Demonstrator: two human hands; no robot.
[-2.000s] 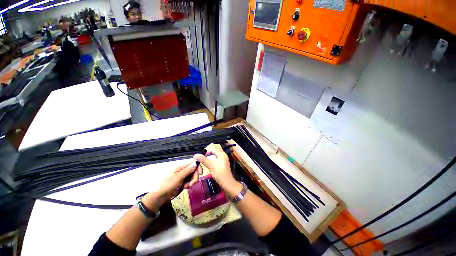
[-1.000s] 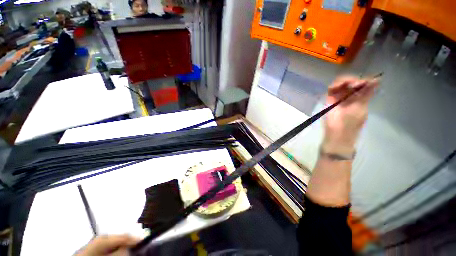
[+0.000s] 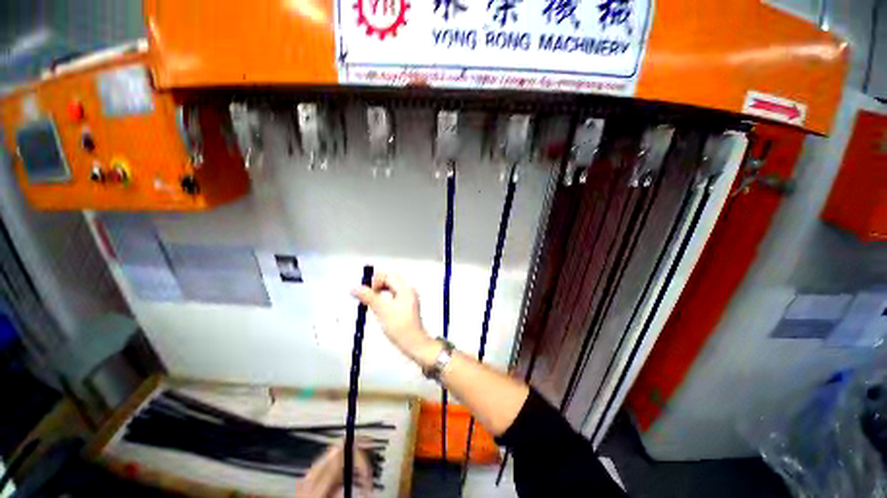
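Observation:
A long, narrow black strap (image 3: 357,360) hangs nearly upright in front of the machine. My right hand (image 3: 389,302) pinches it close to its top end, with the tip showing above the fingers. My left hand (image 3: 336,473) is lower, at the bottom edge of the picture, blurred and partly cut off, around the same strap. The strap's lower end is out of the picture. Silver hanging clips (image 3: 379,134) stand in a row above my right hand, and the strap does not touch them.
Other black straps (image 3: 448,282) hang from clips to the right. The dryer's orange hood (image 3: 243,44) is above, with the control box (image 3: 92,146) at left. The wooden tray (image 3: 413,438) holds a strap pile (image 3: 224,438). Clear plastic (image 3: 827,418) lies at lower right.
My view has turned right from the white table to the dryer. The strap, slanted between my hands a second ago, now hangs nearly upright. The magenta box and round base are out of view.

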